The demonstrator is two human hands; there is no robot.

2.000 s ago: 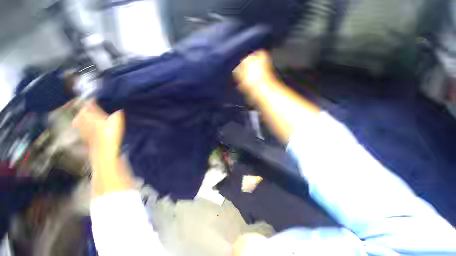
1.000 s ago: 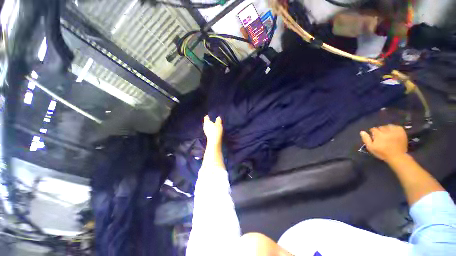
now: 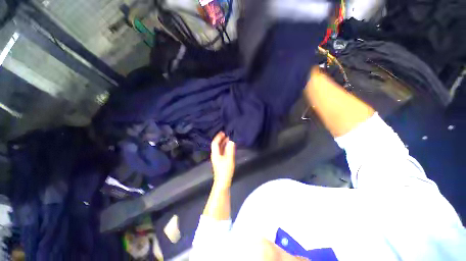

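Observation:
A navy garment lies bunched across the table, and a blurred part of it is raised at the upper middle. My left hand is at the garment's lower edge, above the bar, with fingers a little apart and no cloth visible between them. My right hand is blurred at the right edge of the raised cloth; its fingers are partly hidden, and it appears to grip the cloth. A long grey-black padded bar runs diagonally below the garment.
An off-white piece lies below the bar. Dark navy cloth hangs at the left. Cables and a louvred window are behind. A yellowish cord and black cloth are at the right.
The view has shifted right. My right hand has moved from the bare table to the garment, part of which is now raised. My left hand has moved to the garment's lower edge.

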